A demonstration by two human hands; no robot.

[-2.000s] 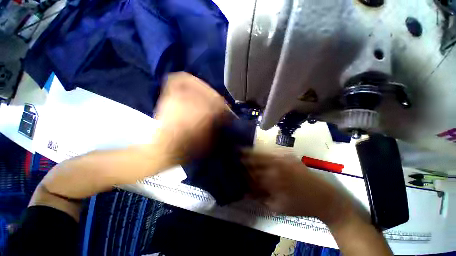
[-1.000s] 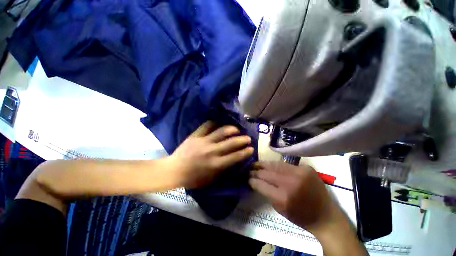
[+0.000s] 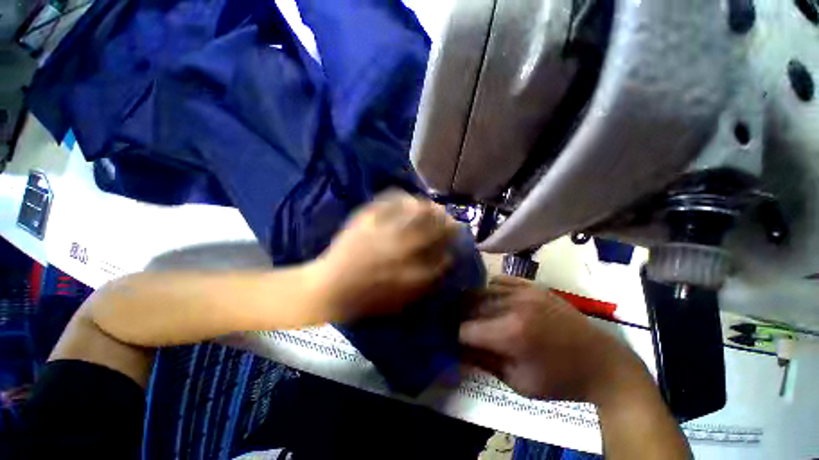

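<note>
A large crumpled navy garment piece [image 3: 260, 117] lies left of the sewing machine head [image 3: 575, 117] and runs down under both hands, over the table's near edge. My left hand [image 3: 391, 256] is curled on the fabric just left of the needle area [image 3: 467, 214]; it is blurred, and its fingers grip the cloth. My right hand [image 3: 530, 337] is bent at the fabric's right edge, below the needle area, with its fingertips on the cloth. The exact grip of the fingertips is blurred and partly hidden.
A red strip [image 3: 584, 304] and a black flat case [image 3: 687, 350] lie right of my right hand. Small green and dark tools [image 3: 759, 336] lie farther right. A printed ruler [image 3: 539, 406] runs along the near edge. A grey control panel [image 3: 35, 203] is at the left end.
My left hand has gone from flat with spread fingers to curled, and moved slightly up. The fabric on the left has shifted and refolded. The camera view has tilted, so the machine head appears shifted.
</note>
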